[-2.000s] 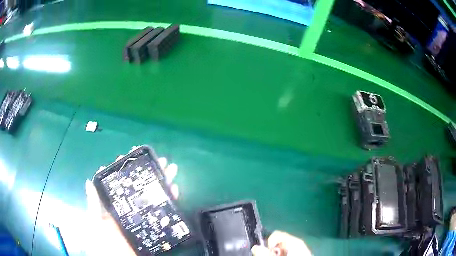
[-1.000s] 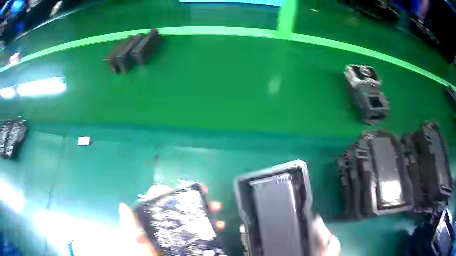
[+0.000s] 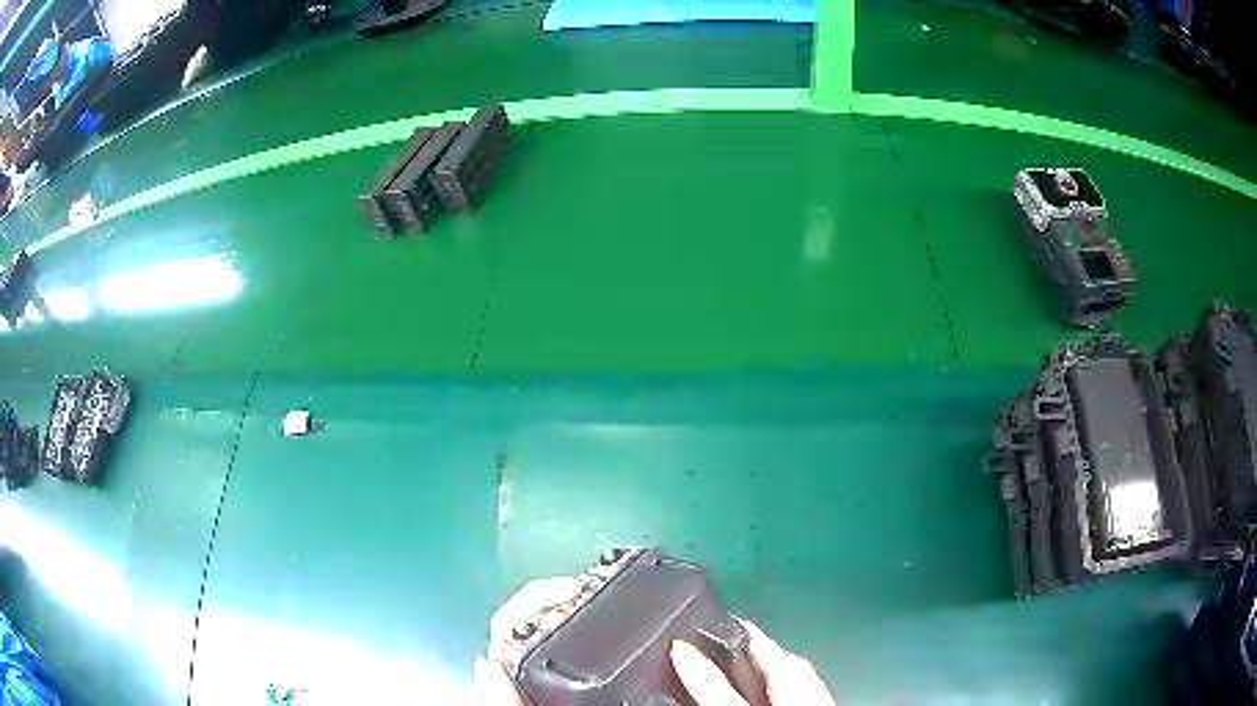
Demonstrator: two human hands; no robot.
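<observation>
My left hand [image 3: 529, 615] and my right hand [image 3: 772, 672] are at the bottom centre, both cut off by the lower edge. Together they hold a dark camera unit. Its rear housing [image 3: 623, 633] faces up, smooth and dark, with a raised edge. My left hand is around the unit's left side, where a thin mottled strip shows under the cover. My right hand's fingers lie on the right part of the cover. The circuit board is hidden, and I cannot tell whether the two halves are fully closed.
Several black rear covers [image 3: 1133, 462] stand upright at right. A camera unit [image 3: 1078, 246] lies behind them. Three black blocks [image 3: 436, 168] sit near the pale green line [image 3: 634, 102]. Board-filled housings [image 3: 87, 425] are at left, near a small white square [image 3: 297, 424].
The board-filled housing and the rear cover, held apart before, are now together in both hands. The cover has turned from its open side to its outer side. The view has shifted.
</observation>
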